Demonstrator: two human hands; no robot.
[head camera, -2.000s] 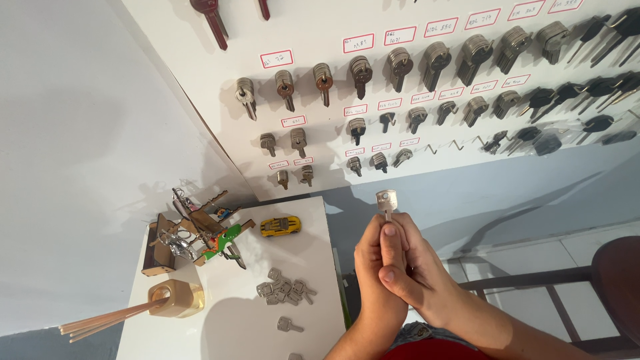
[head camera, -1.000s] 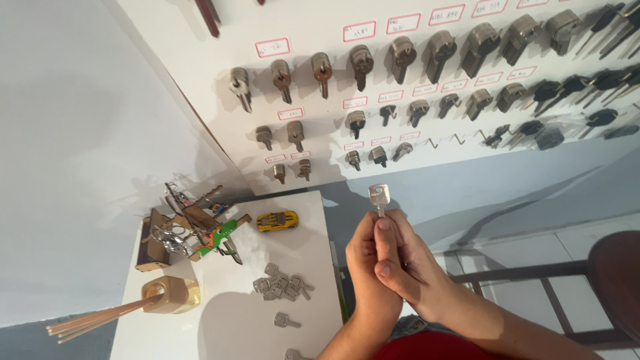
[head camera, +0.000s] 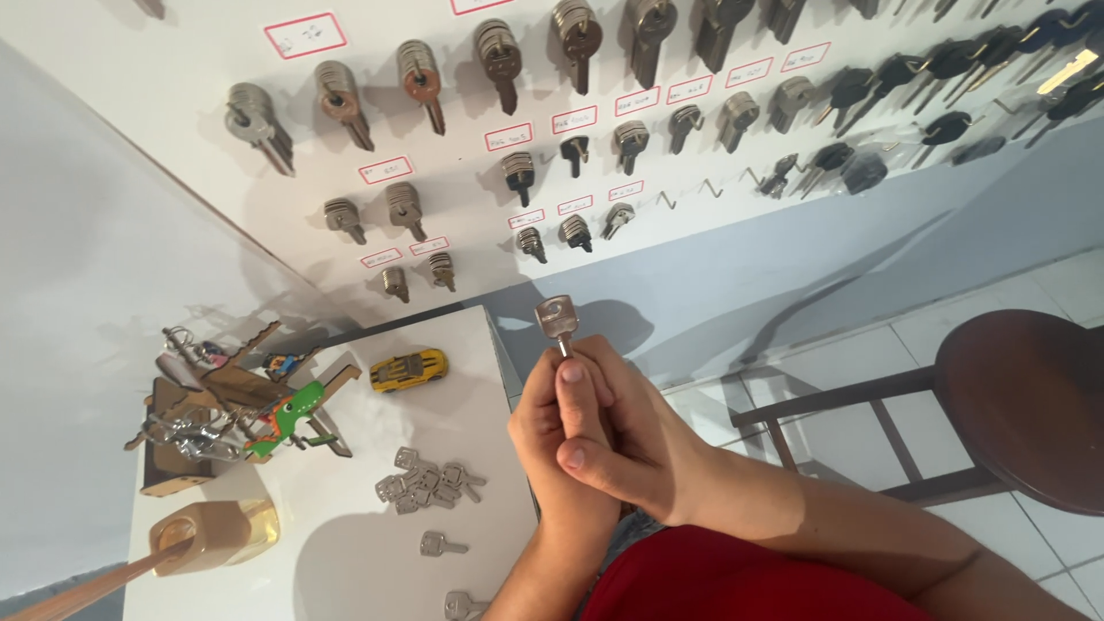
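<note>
A silver key stands upright out of my clasped hands, its square head with a hole showing and its blade hidden between the fingers. My left hand is closed around the blade. Over it wraps my right hand, thumb and fingers pressed against the left. On the white table beside them lie a pile of silver keys, a single key and another key near the bottom edge of the view.
Rows of key blanks hang on hooks from a white board. On the table are a yellow toy car, a wooden stand with keychains and a reed diffuser. A dark wooden stool stands at the right.
The clasped hands stay together around the key. Its head now appears turned slightly compared with one second ago.
</note>
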